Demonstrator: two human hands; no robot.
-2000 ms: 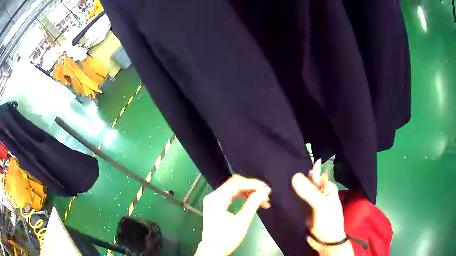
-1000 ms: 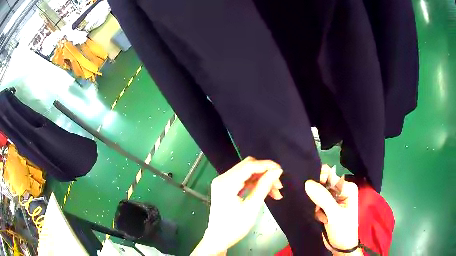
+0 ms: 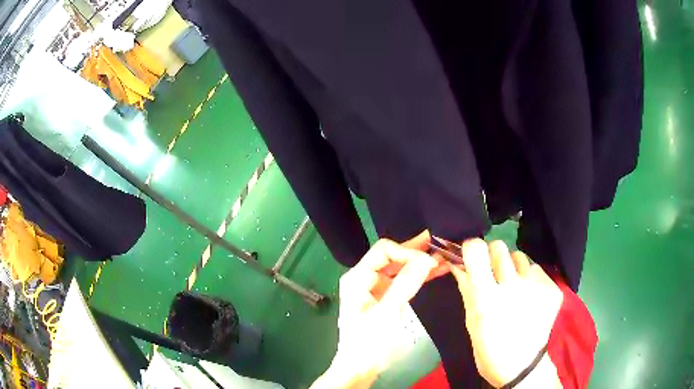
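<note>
A long dark coat (image 3: 365, 99) hangs in front of me and fills the middle of the view. My left hand (image 3: 384, 304) pinches at the coat's lower edge, thumb and forefinger together; any thread between them is too fine to see. My right hand (image 3: 506, 308), with a dark band at the wrist, holds small metal thread snips (image 3: 447, 249). Their tips point left and meet my left fingertips. The snips' handles are hidden in my right palm.
A grey metal rack base (image 3: 183, 216) stands on the green floor at left, with a black bin (image 3: 202, 325) below it. Another dark garment (image 3: 68, 194) is at far left. Red cloth (image 3: 574, 334) shows beside my right wrist. A yellow coiled hose (image 3: 47, 304) is at lower left.
My right hand has turned and moved left, bringing the snips' tips to my left fingertips. Both hands were apart before. The view has shifted slightly, showing more of the rack base.
</note>
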